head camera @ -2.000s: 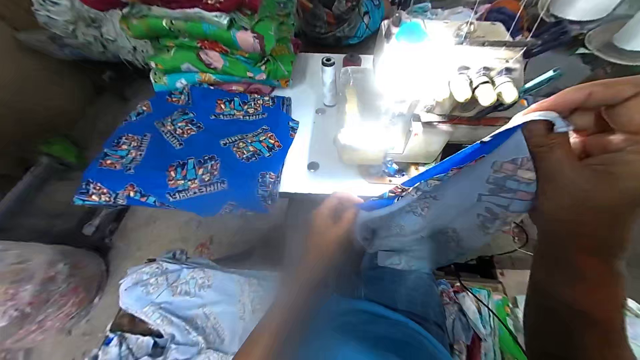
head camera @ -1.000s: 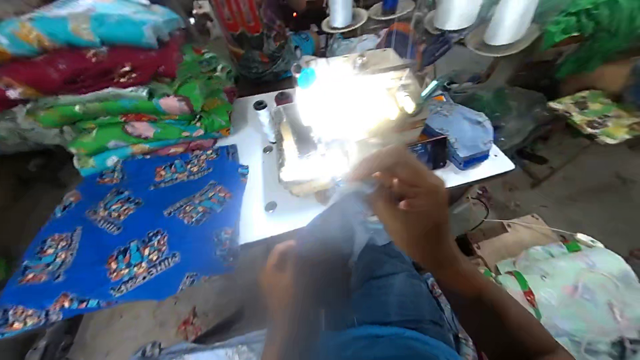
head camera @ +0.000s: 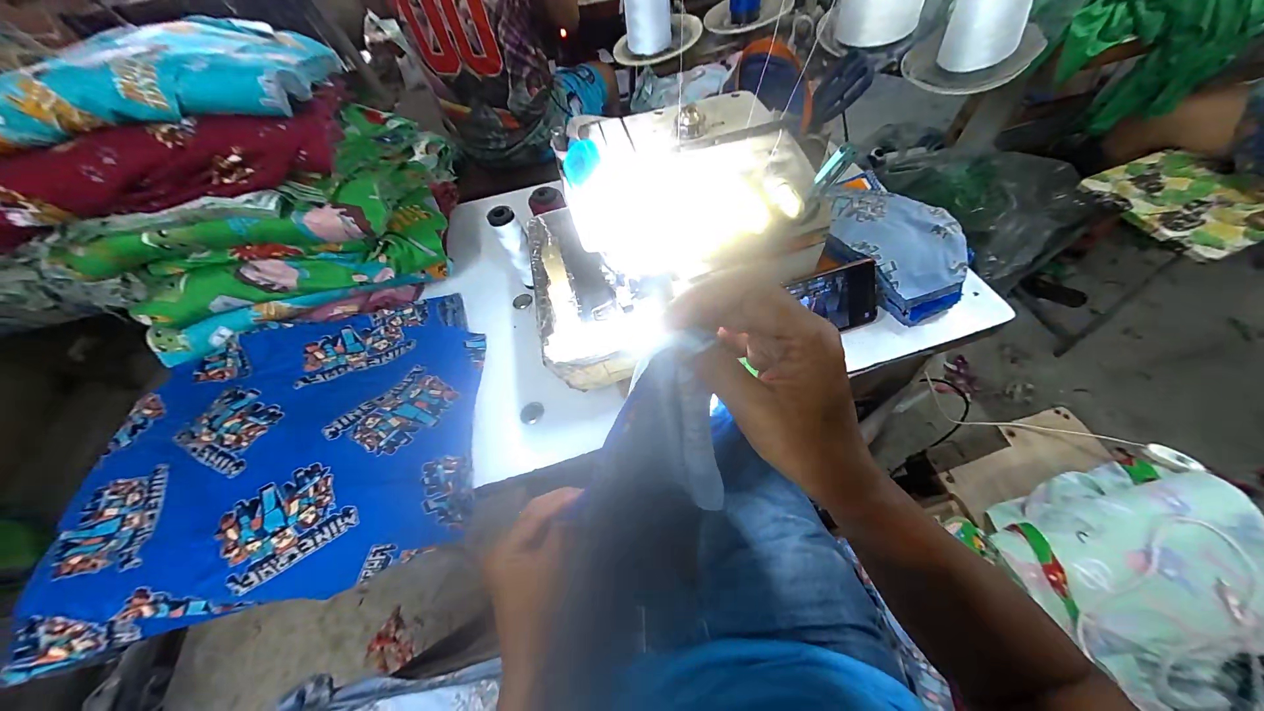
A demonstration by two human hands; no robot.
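My right hand (head camera: 780,365) pinches the top edge of a piece of fabric (head camera: 671,425) just in front of the sewing machine (head camera: 691,188), whose needle area is washed out by a bright lamp. The fabric hangs down over my lap, blurred. My left hand (head camera: 533,543) is at the fabric's left side, lower down and blurred; its fingers are partly hidden. A blue printed fabric piece (head camera: 286,444) lies left of the machine, over the edge of the white table (head camera: 504,434).
Folded printed fabrics (head camera: 227,247) are stacked at the left. Thread cones (head camera: 647,25) stand behind the machine. A phone (head camera: 839,296) and a pile of cut pieces (head camera: 899,247) lie on the table's right side. A pale fabric bundle (head camera: 1136,563) sits lower right.
Two seconds ago my right hand held the fabric's edge stretched out to the right; now that hand is close before the machine and the fabric hangs down. The view has shifted.
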